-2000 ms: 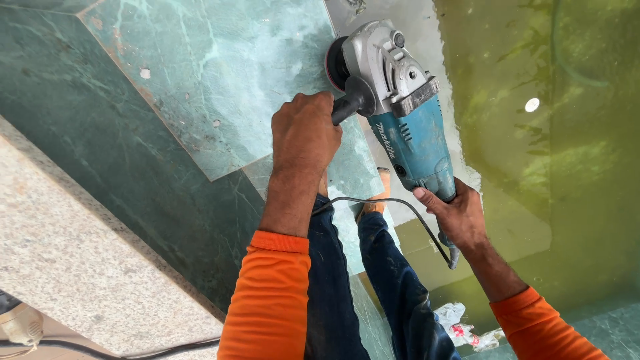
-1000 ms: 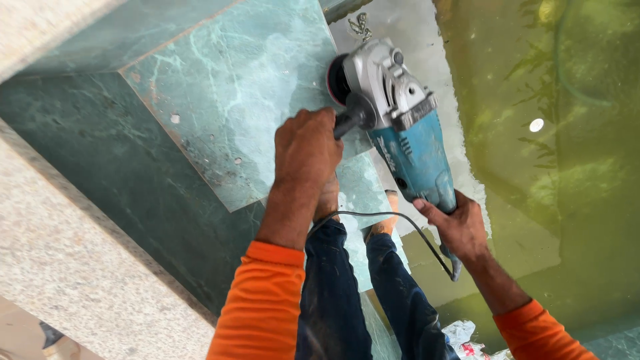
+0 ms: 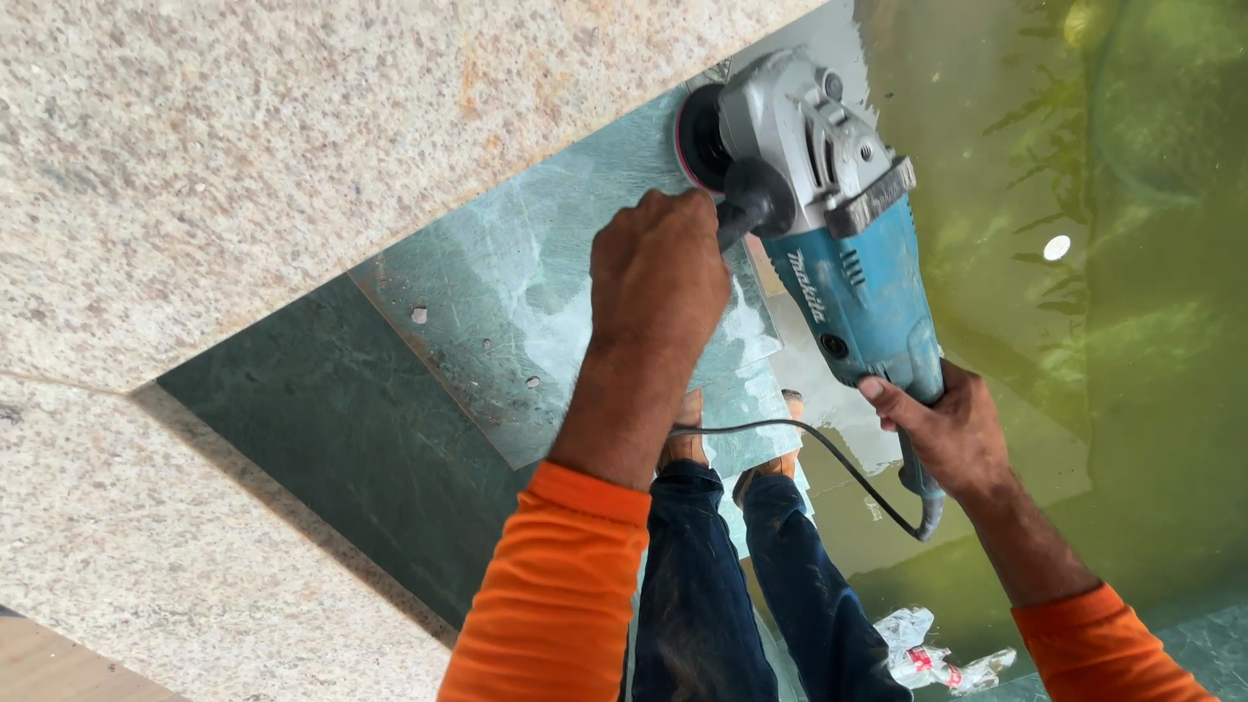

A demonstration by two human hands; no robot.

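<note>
A teal and grey Makita angle grinder point(image 3: 858, 283) is held up in the upper middle, a round black pad with a red rim point(image 3: 700, 138) on its head, facing left. My left hand point(image 3: 658, 278) is closed around its black side handle point(image 3: 746, 216). My right hand point(image 3: 941, 429) grips the rear handle, thumb on top of the body. A dark power cord point(image 3: 829, 448) loops from the rear handle past my feet. Whether the pad touches the stone edge behind it I cannot tell. Whether it spins is also unclear.
A speckled granite ledge point(image 3: 292, 146) crosses the upper left, another slab running down the left. Green marble tiles point(image 3: 487, 273) with small chips lie below. Greenish water point(image 3: 1170, 390) fills the right. My feet point(image 3: 687, 429) stand on wet tile; crumpled plastic point(image 3: 926, 653) lies lower right.
The view has shifted, and the granite ledge now covers much of the upper left. Both hands keep their hold on the angle grinder, whose pad now appears close to the ledge's edge.
</note>
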